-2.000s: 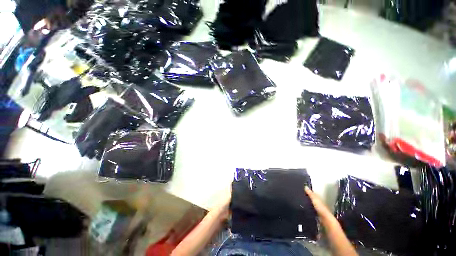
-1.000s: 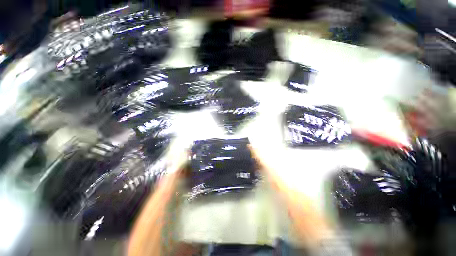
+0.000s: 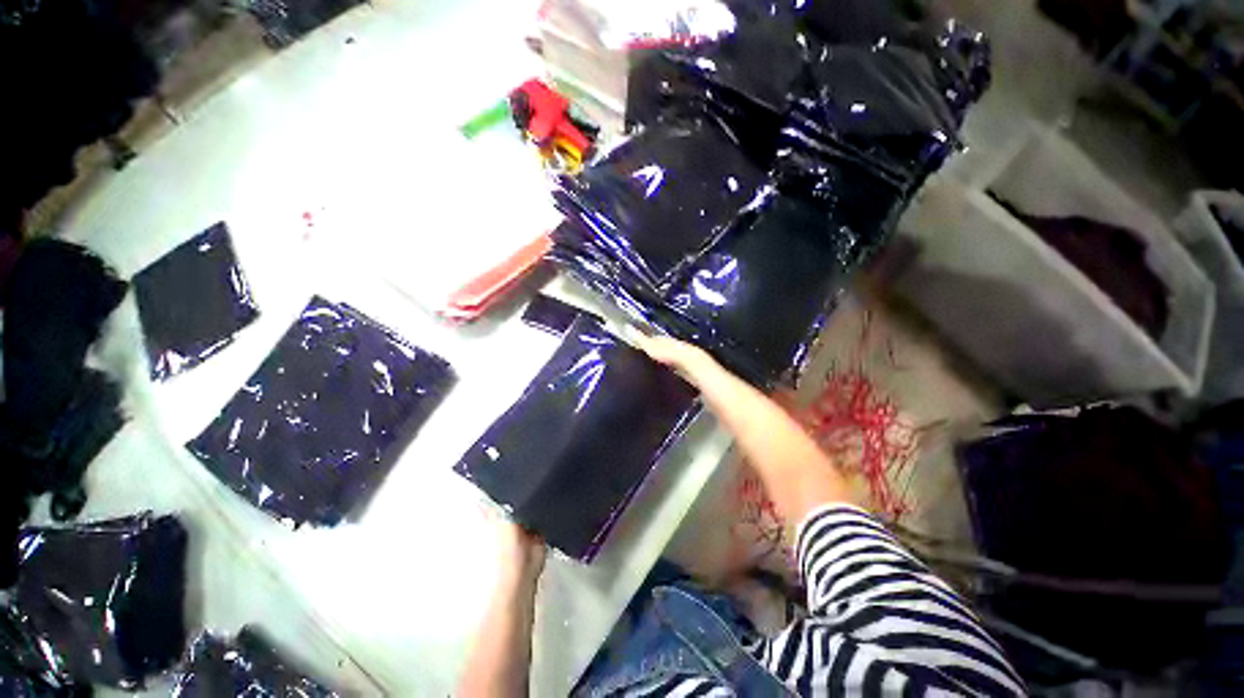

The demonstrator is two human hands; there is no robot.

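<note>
A bagged garment (image 3: 587, 443), black under shiny film, lies slanted at the near table edge; whether it is one pack or several is unclear. My left hand (image 3: 520, 548) is at its lower left corner, fingers hidden by the pack. My right hand (image 3: 666, 351) is at its upper right edge, fingers partly hidden against it. A small dark rectangle (image 3: 549, 314) lies just beyond. A large stack of bagged garments (image 3: 764, 280) stands to the right of the pack, with ragged shiny edges.
Other bagged garments (image 3: 328, 409) lie at left on the white table (image 3: 396, 559). Flat sheets with a red edge (image 3: 498, 280) and a red, yellow and green cluster (image 3: 546, 120) lie at the back. Red strips (image 3: 853, 430) and a pale crate (image 3: 1057, 293) are on the floor at right.
The view has turned right. The held pack has come from in front of me to the right part of the table, beside the large stack. Both hands have moved with it.
</note>
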